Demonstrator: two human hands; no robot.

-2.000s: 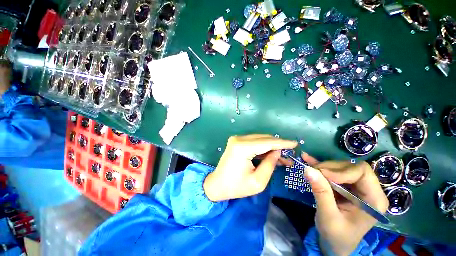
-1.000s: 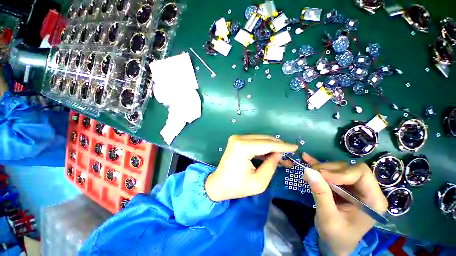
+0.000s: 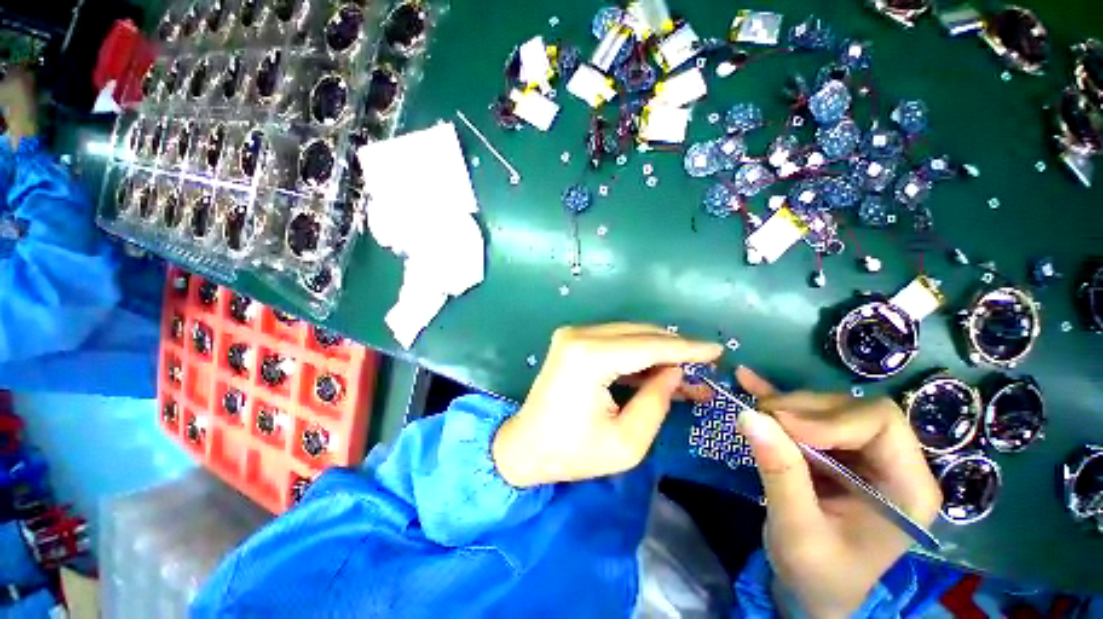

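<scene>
My left hand (image 3: 593, 405) pinches a small round dark-blue circuit board (image 3: 697, 372) between thumb and fingers, mostly hidden by the fingertips. My right hand (image 3: 835, 472) holds steel tweezers (image 3: 856, 481) like a pen, with the tips at the board. Whether the tips hold a piece cannot be told. A blue adhesive pad sheet (image 3: 719, 433) with rows of white-edged squares lies just below the fingertips, between the hands, partly behind the right hand.
Circuit boards (image 3: 837, 139) and batteries (image 3: 669, 121) are heaped beyond the hands. Watch cases (image 3: 875, 337) lie at right. White paper (image 3: 423, 194), a thin stick (image 3: 488, 148), a clear blister tray (image 3: 269, 181) and a red tray (image 3: 224, 405) are at left. A person's blue sleeve (image 3: 48, 266) is at far left.
My hands stay nearly in place; the tweezers have tilted slightly. The blue sleeve at far left has shifted.
</scene>
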